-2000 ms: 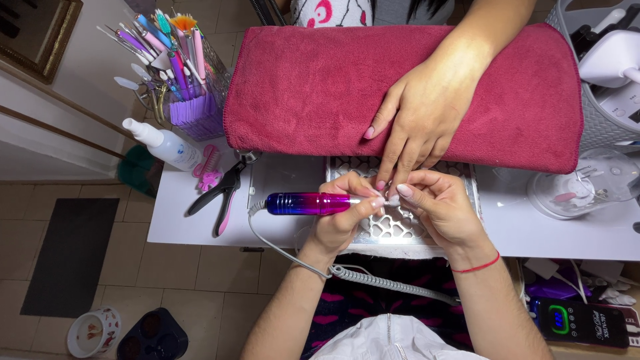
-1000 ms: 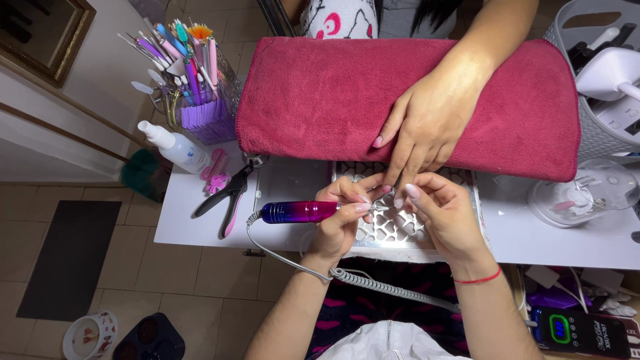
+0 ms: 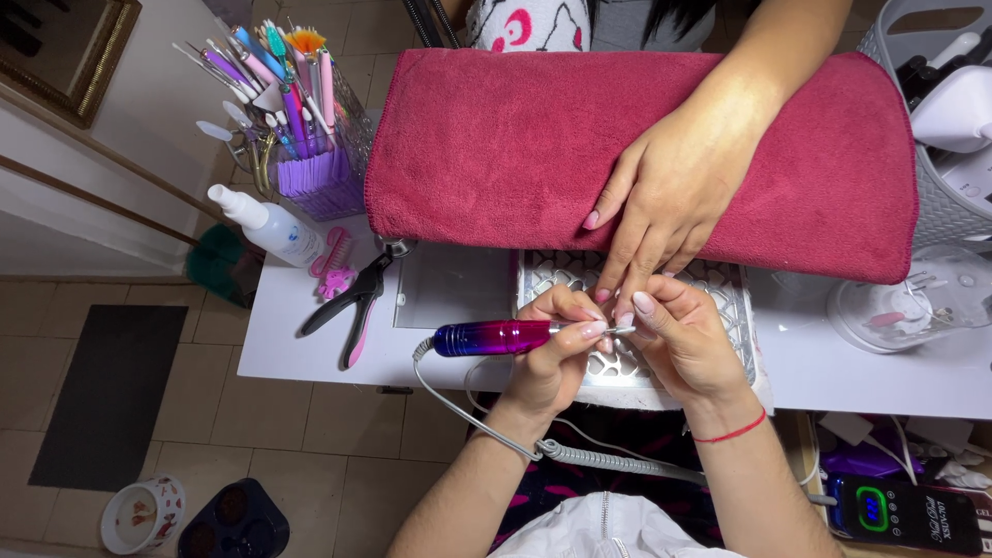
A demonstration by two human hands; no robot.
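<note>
My left hand (image 3: 564,341) grips an electric nail drill handpiece (image 3: 496,338), blue and magenta, with its bit pointing right at a fingertip of another person's hand (image 3: 666,194). That hand reaches down over a rolled red towel (image 3: 542,147). My right hand (image 3: 686,337), a red string on its wrist, pinches the same finger between thumb and fingers. Beneath the hands lies a silver patterned grille (image 3: 717,310) set at the table edge. From the handpiece a grey cord (image 3: 612,457) loops past my left wrist and coils across my lap.
On the white table (image 3: 814,372) stand a spray bottle (image 3: 283,232), a pink nail brush (image 3: 333,252), black tip clippers (image 3: 353,302), a holder of brushes and files (image 3: 322,182) and a clear bit case (image 3: 891,314). A grey basket (image 3: 942,186) is at right. The drill's control box (image 3: 903,511) lies lower right.
The other person's fingers and my two hands keep nearly the same hold, with the drill bit by the fingertip. The view has shifted slightly.
</note>
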